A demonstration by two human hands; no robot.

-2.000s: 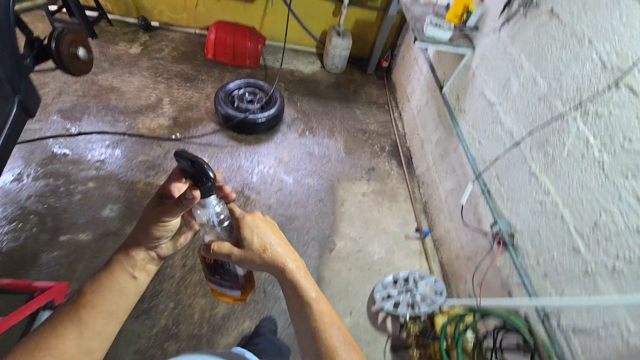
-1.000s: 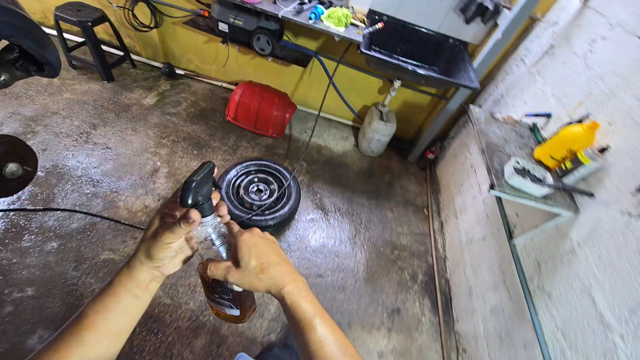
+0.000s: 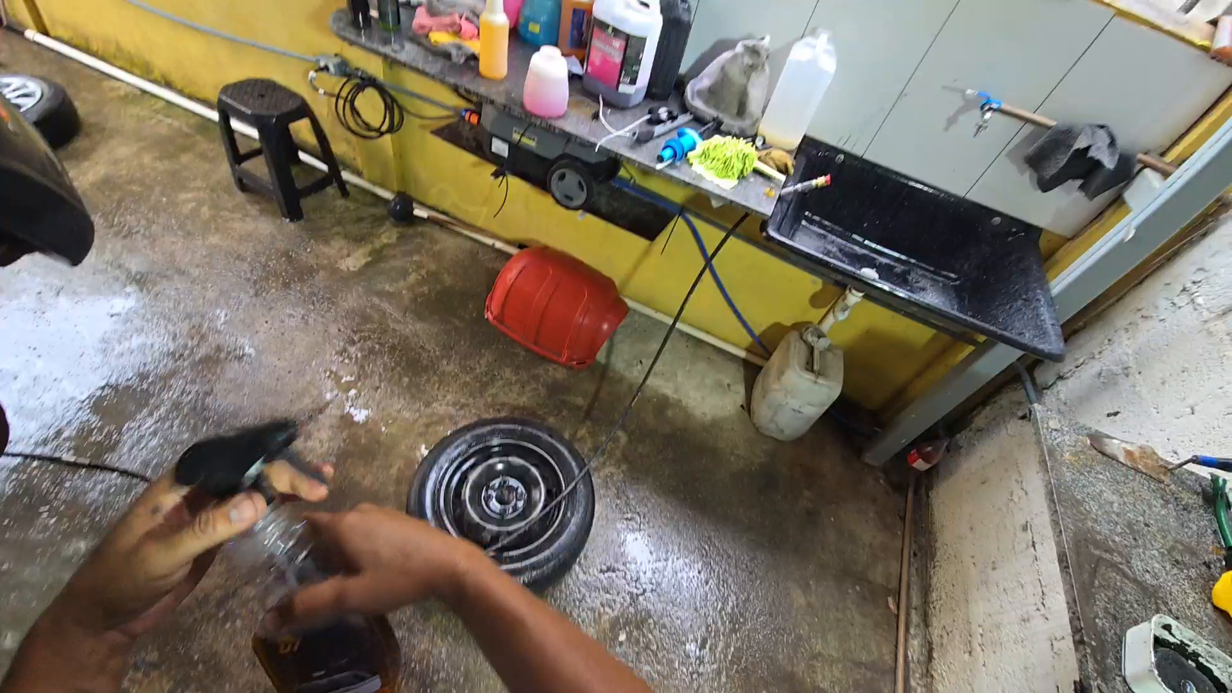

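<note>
A clear spray bottle (image 3: pixel 327 645) with amber liquid and a black trigger head (image 3: pixel 236 457) is between my two hands at the lower left. My left hand (image 3: pixel 144 558) grips it at the neck, just under the trigger head. Around the body of the bottle is my right hand (image 3: pixel 375 568), slightly blurred. Beyond them a wheel with its tire (image 3: pixel 503 496) lies flat on the wet floor, a black hose crossing over it.
A red plastic container (image 3: pixel 556 306) lies on its side. Along the yellow wall stand a black stool (image 3: pixel 279 144), a grimy jug (image 3: pixel 797 383) and a counter (image 3: pixel 443 67) of bottles beside a black sink (image 3: pixel 914 250). A rough ledge (image 3: pixel 1116 549) runs at right.
The view has swung up and across to the counter and sink. Both hands still hold the spray bottle, which now sits lower and further left in view.
</note>
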